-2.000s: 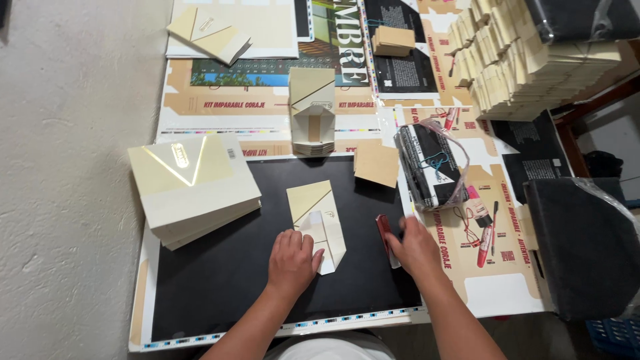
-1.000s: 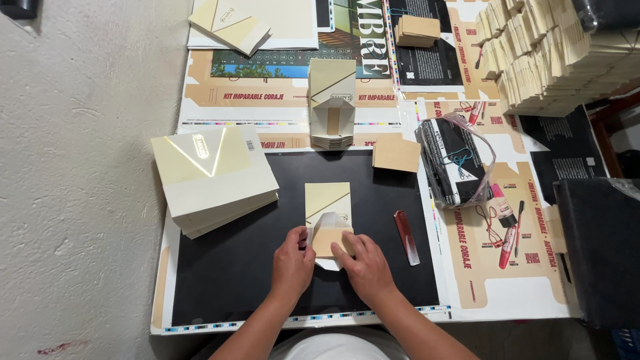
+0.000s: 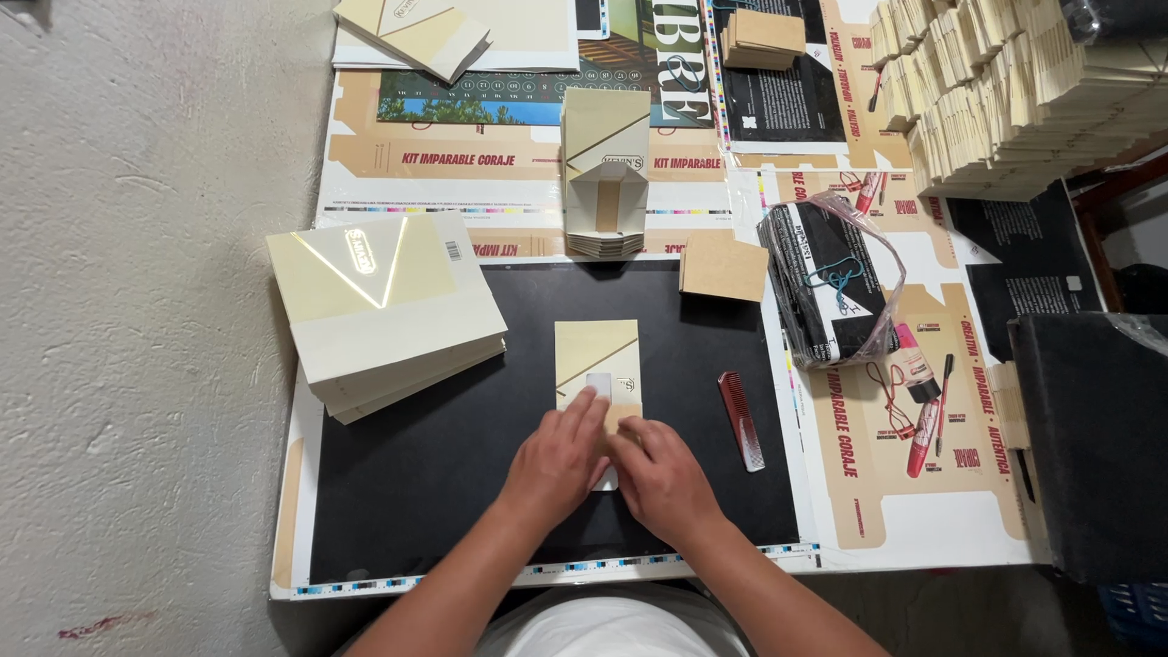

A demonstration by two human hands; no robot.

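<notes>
A small cream and white printed paper bag point(image 3: 598, 351) lies flat on a black board point(image 3: 411, 502). Both hands are at its near end. My left hand point(image 3: 561, 456) presses its fingers on a pale strip over the bag, and my right hand point(image 3: 662, 474), its fingers curled, touches the tan piece at the near end. The fingers hide most of that end, so whether either hand grips the paper cannot be told. A red and clear comb point(image 3: 739, 420) lies to the right of my right hand. Beyond the bag stands a stack of similar bags point(image 3: 607, 137) with folded bottoms.
Larger flat bags point(image 3: 401, 338) are piled at the left, near the wall. Tan cardboard pieces point(image 3: 723, 267) lie at the board's far right corner. Farther right are a plastic-wrapped black bundle point(image 3: 830, 283), a tall pile of cream bags point(image 3: 1004, 100) and a black block point(image 3: 1095, 438).
Two seconds ago my right hand was at the comb; it has since moved left to the bag, and the comb lies on the board. The flaps at the bag's near end have been folded over.
</notes>
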